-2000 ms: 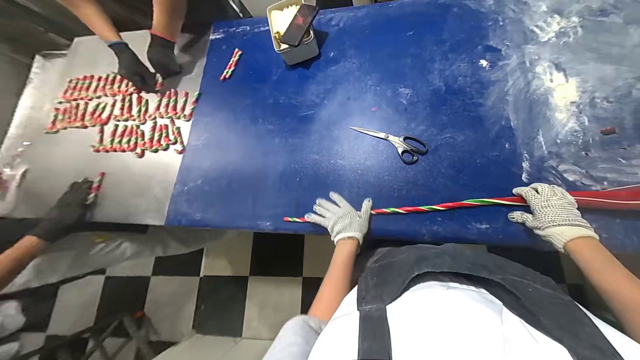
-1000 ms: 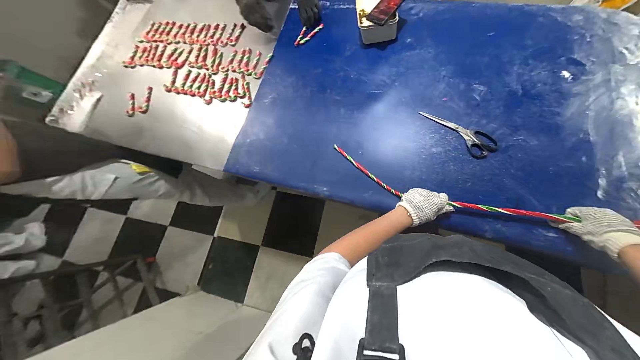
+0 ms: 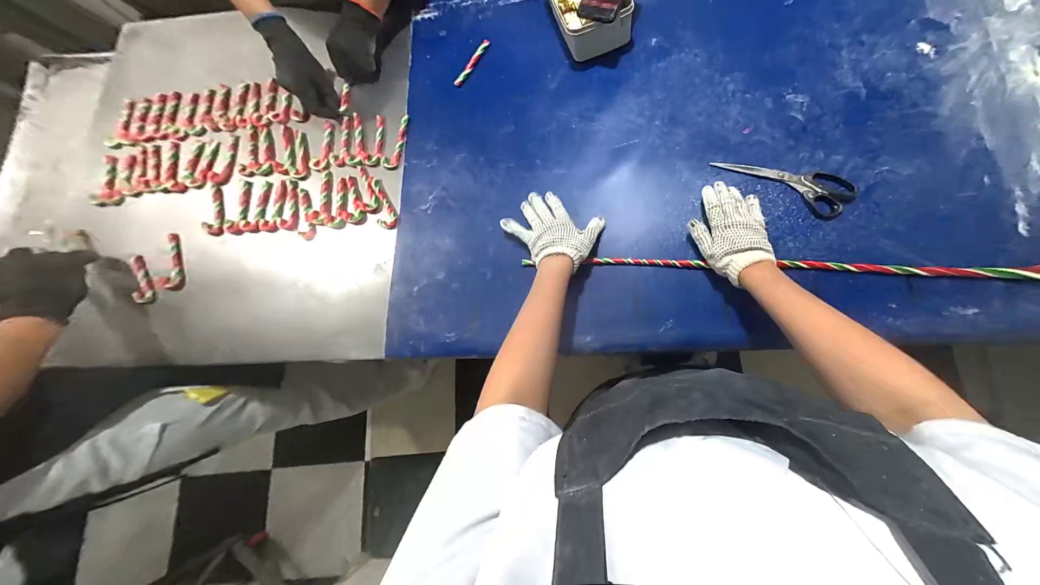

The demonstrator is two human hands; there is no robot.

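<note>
A long twisted candy rope [image 3: 886, 268], striped red, green and white, lies along the near side of the blue work table [image 3: 520, 317]. My left hand [image 3: 555, 227], in a white knitted glove with dots, rests spread over the rope close to its thin left end. Farther right, my right hand [image 3: 733, 227], gloved alike, lies palm down across the rope with its fingers extended. Neither hand is closed around it. Scissors [image 3: 800, 183] with black handles lie just beyond my right hand. The rope thickens toward the right edge of the view.
Rows of small candy canes [image 3: 268, 154] cover part of a metal sheet [image 3: 325, 317] at left, where co-workers' black-gloved hands [image 3: 296, 65] work. A short striped candy piece [image 3: 472, 63] and a metal tin [image 3: 597, 32] lie at the table's far side.
The rope's left end, bent away from me one second ago, now lies straight. My left hand is nearer that end, and my right hand has come closer to my left. The view has shifted.
</note>
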